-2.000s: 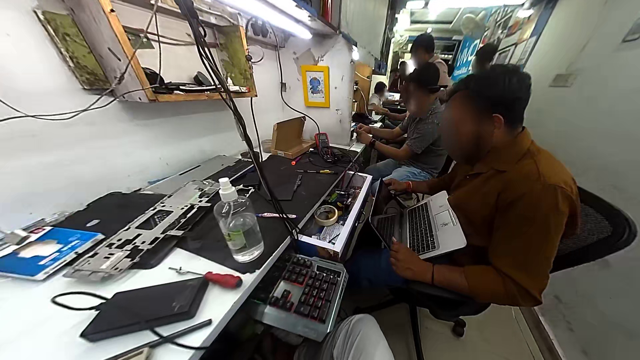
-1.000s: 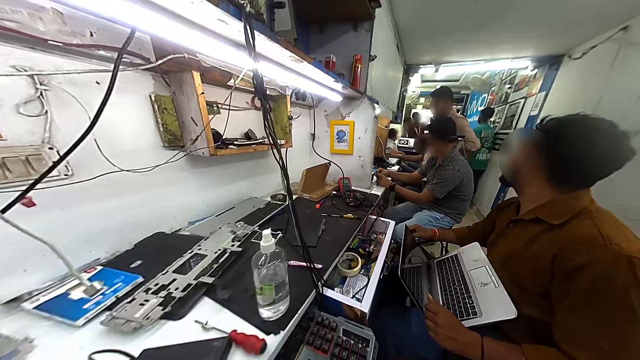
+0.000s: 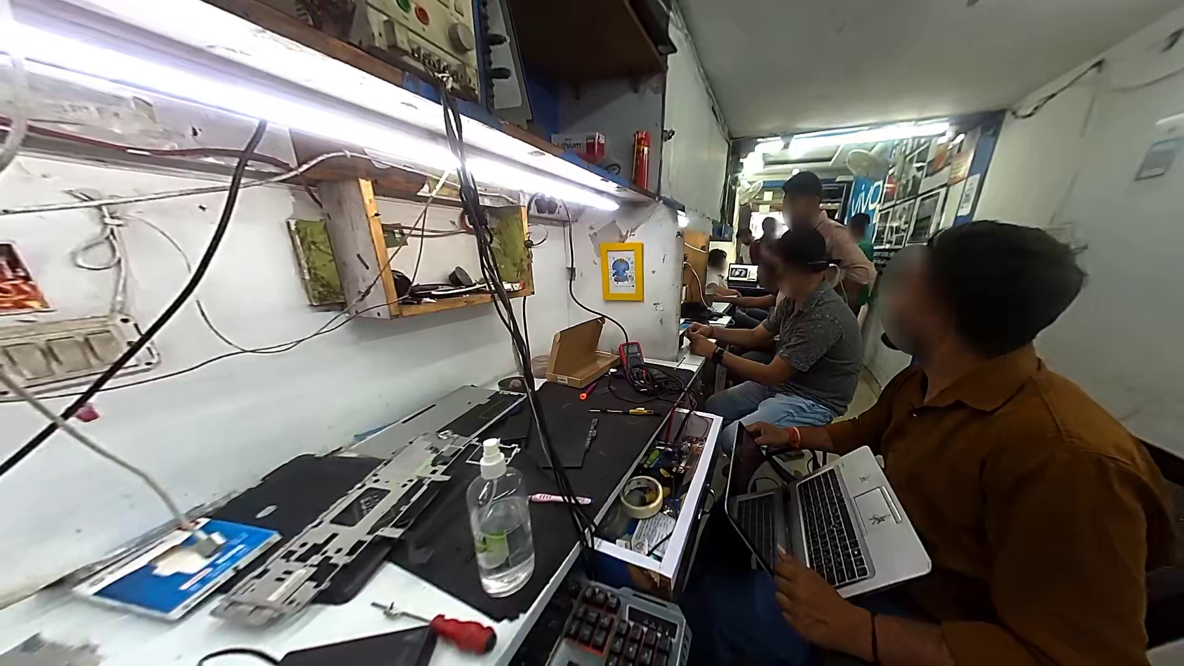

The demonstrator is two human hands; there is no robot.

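Observation:
Neither of my hands shows in the head view. A clear pump bottle (image 3: pixel 500 532) with liquid stands on the bench's black mat, and a red-handled screwdriver (image 3: pixel 462 635) lies nearer the front. Left of the bottle is a metal laptop frame (image 3: pixel 347 527). A keyboard (image 3: pixel 615 629) sits low beside the bench. At the right, a seated person in a brown shirt touches an opened laptop (image 3: pixel 832 523) on their lap.
An open drawer (image 3: pixel 703 499) holds a tape roll (image 3: pixel 642 497) and loose parts. Black cables (image 3: pixel 518 342) hang down to the bench. Farther back are a multimeter (image 3: pixel 631 356), a cardboard box (image 3: pixel 578 354) and several people. A blue card box (image 3: pixel 176 569) lies at left.
The view has tilted up and shifted. The person in the brown shirt has turned their head toward the back of the room.

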